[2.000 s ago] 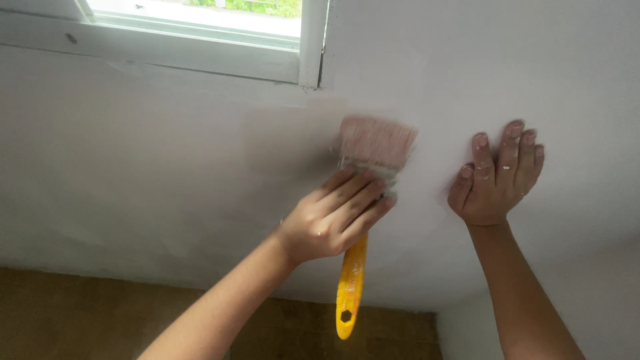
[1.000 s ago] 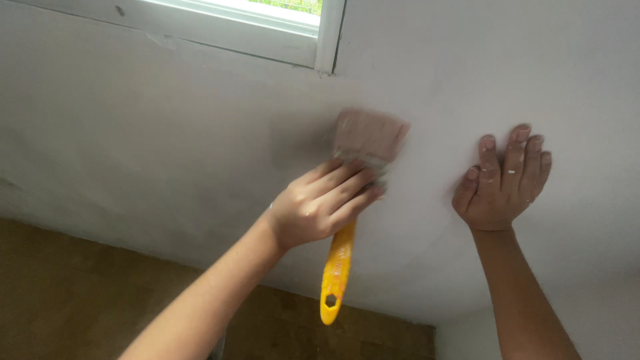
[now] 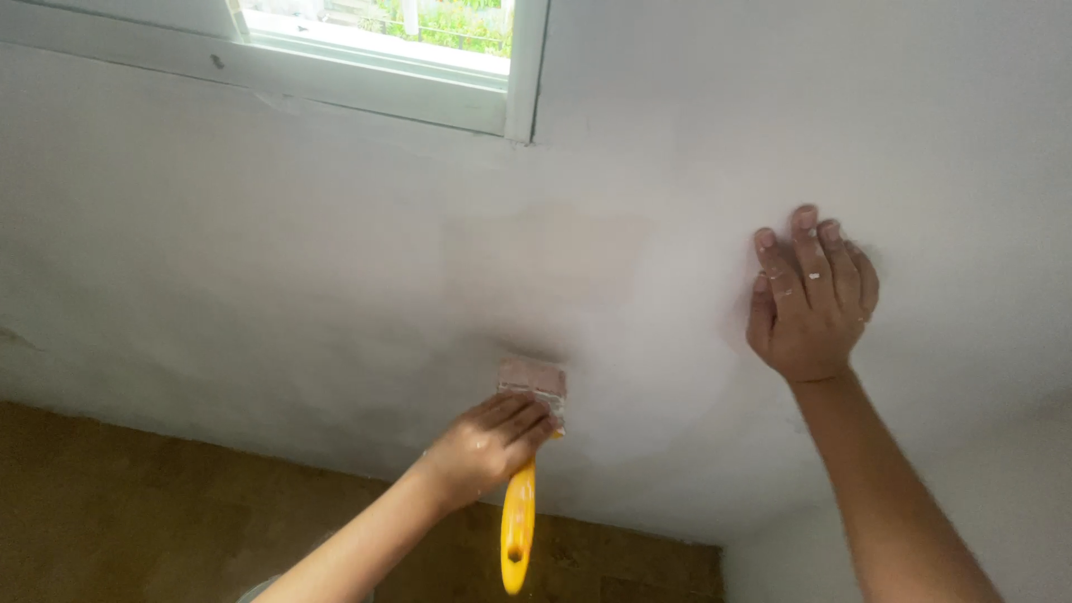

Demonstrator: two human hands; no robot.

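My left hand [image 3: 494, 444] is closed around a wide paintbrush [image 3: 519, 502] near its metal ferrule. The brush has a yellow handle with a hole at its end, which points down, and its whitish bristles lie against the white wall [image 3: 352, 251]. Around the upper middle of the wall is a slightly darker, damp-looking patch [image 3: 544, 251]. Higher and to the right, my right hand [image 3: 816, 293] rests on the wall with nothing in it, its fingers a little bent and apart. Specks of white paint show on its fingers.
A window [image 3: 377, 50] with a white frame is at the upper left, with greenery outside. Below the wall's lower edge lies a brown surface [image 3: 167, 502]. Another pale wall [image 3: 921, 519] meets this one at the lower right.
My left hand has moved the brush down the wall, away from the window corner. My right hand stays on the wall in about the same place.
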